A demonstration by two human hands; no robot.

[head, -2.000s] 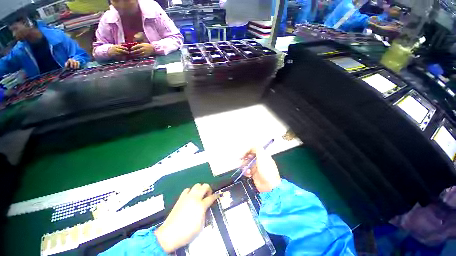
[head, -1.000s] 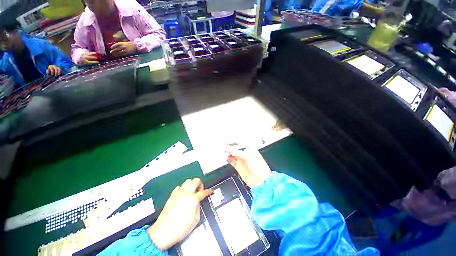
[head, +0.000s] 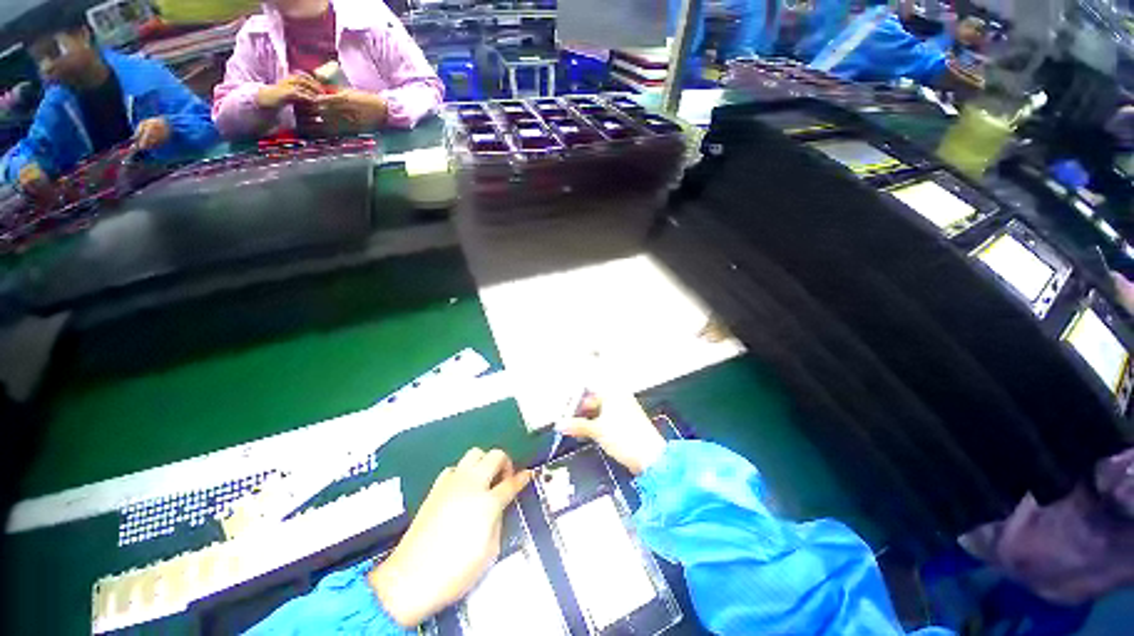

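Observation:
A black tray with phone housings [head: 603,559] lies at the bottom centre; each housing has a dark top end and a large pale lower area. My left hand [head: 450,534] rests on the tray's left part, fingertips beside the top end of the right-hand housing. Whether it grips anything is hidden. My right hand [head: 612,429] holds a thin pale stick-like tool [head: 568,420], its tip pointing down at the top edge of that housing. Any small piece at the tip is too small to tell.
A notched strip [head: 249,559], dotted sheet [head: 193,503] and white liner [head: 373,429] lie left on the green mat. A white board [head: 609,323] lies ahead, before clear blister trays [head: 566,131]. Stacked black trays [head: 846,273] stand right. People in pink and blue smocks sit beyond; a pink sleeve shows lower right.
My right hand has moved from over the white board down towards the housing's top, and the tool now points down at it. My left hand stays on the tray. The camera view has shifted slightly.

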